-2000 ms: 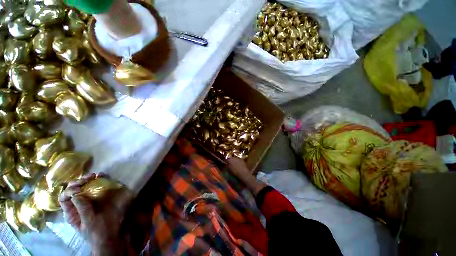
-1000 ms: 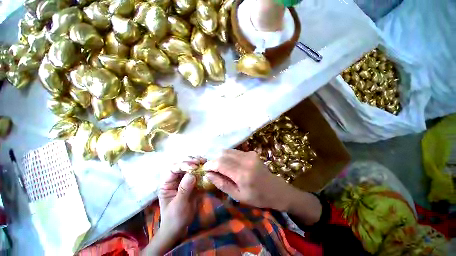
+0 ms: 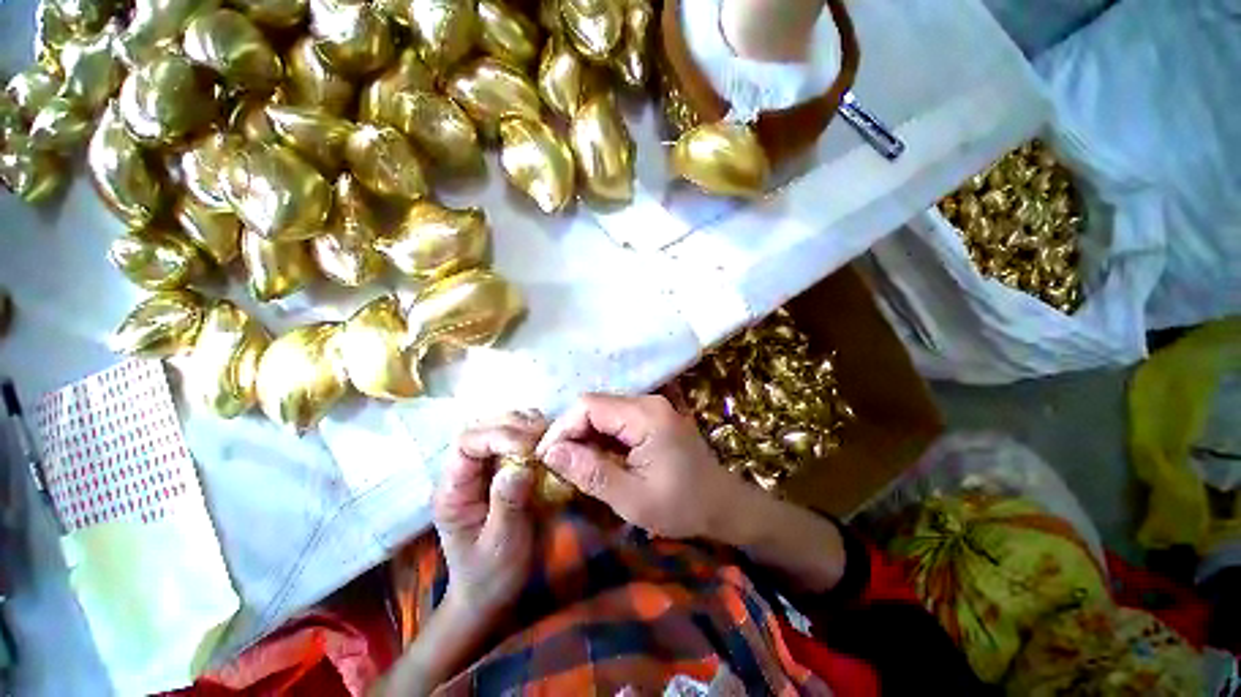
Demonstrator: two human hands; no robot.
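Note:
My left hand (image 3: 487, 497) holds a small gold stuffed piece (image 3: 551, 486) over the lap at the table's front edge. My right hand (image 3: 640, 463) meets it from the right, thumb and forefinger pinched together at the piece's top. Whether the right fingers pinch a needle or thread is too fine to tell. The fingers hide most of the piece. Puffy shiny gold ingots (image 3: 279, 191) are heaped on the pale table (image 3: 572, 313) in front and to the left.
A plush figure's base (image 3: 796, 116) stands at the back with a gold ingot at its front, beside a short dark tool (image 3: 871, 125). Right: cardboard box (image 3: 891, 409) and white sack (image 3: 1007, 341) of small gold pieces, patterned bundle (image 3: 1000, 572). Left: red-marked sheet (image 3: 116, 443), pen (image 3: 25, 433).
The view has shifted slightly. Two seconds ago my right hand was at the box of small pieces and my left held a gold piece by the heap; now both hands are together at one piece.

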